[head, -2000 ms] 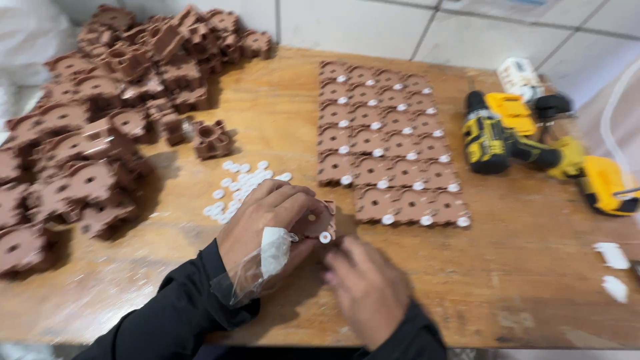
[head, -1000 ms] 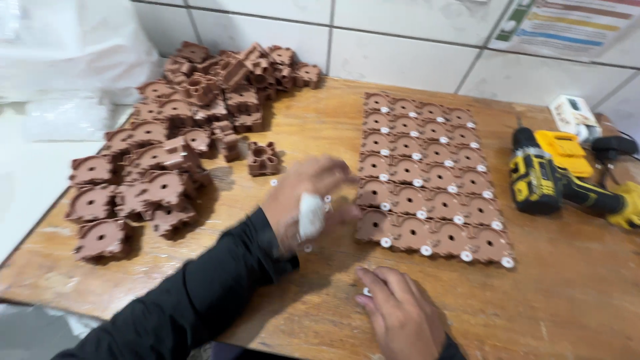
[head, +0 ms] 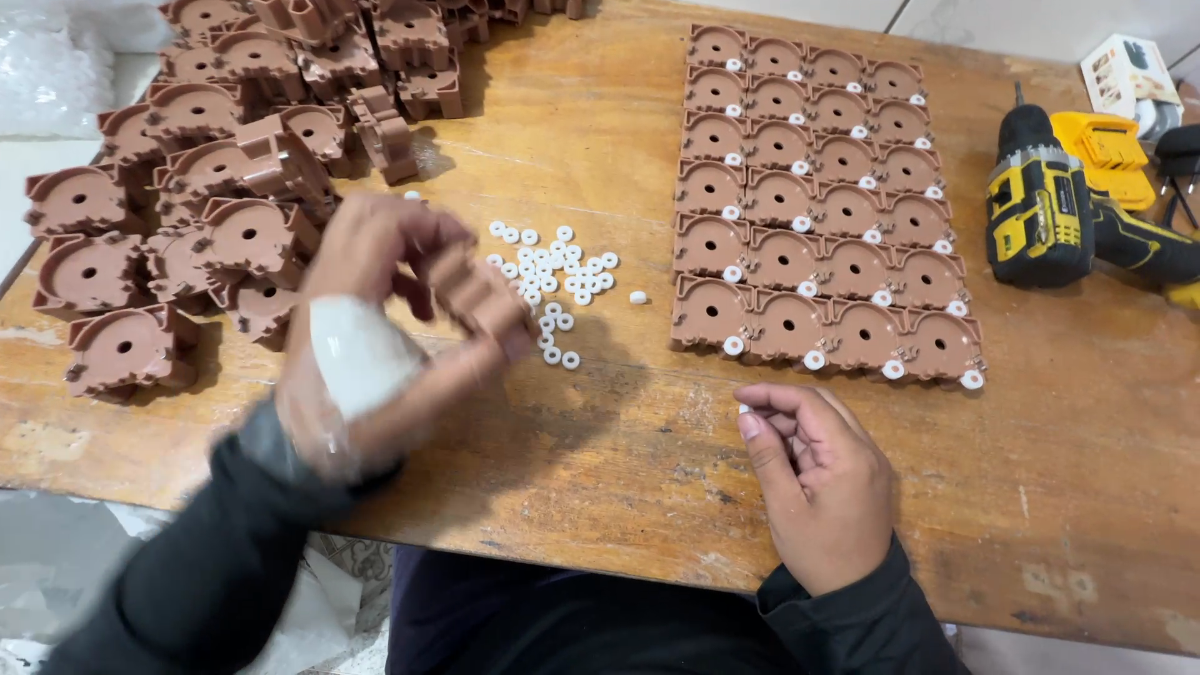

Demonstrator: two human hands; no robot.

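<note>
My left hand (head: pixel 375 337), blurred and with a white pad taped on it, holds a brown molded plastic housing (head: pixel 478 291) above the wooden table. Just beyond it lie loose white plastic rings (head: pixel 562 267). Between the thumb and index finger of my right hand (head: pixel 816 469) is a small white ring (head: pixel 744 409), mostly covered by the fingertips. Beyond that hand, brown housings (head: pixel 787 253) stand side by side in a block of rows, each with a white ring at its lower right corner.
A heap of brown housings (head: pixel 248 234) covers the left side. At the right lie a yellow and black cordless drill (head: pixel 1041 206), a yellow charger (head: pixel 1106 155) and a small white box (head: pixel 1130 75). A tiled wall borders the table's far edge.
My left hand has a brown housing in its grip now; a second ago it reached near the block's left side. My right hand stays in front of the block. The view has moved nearer.
</note>
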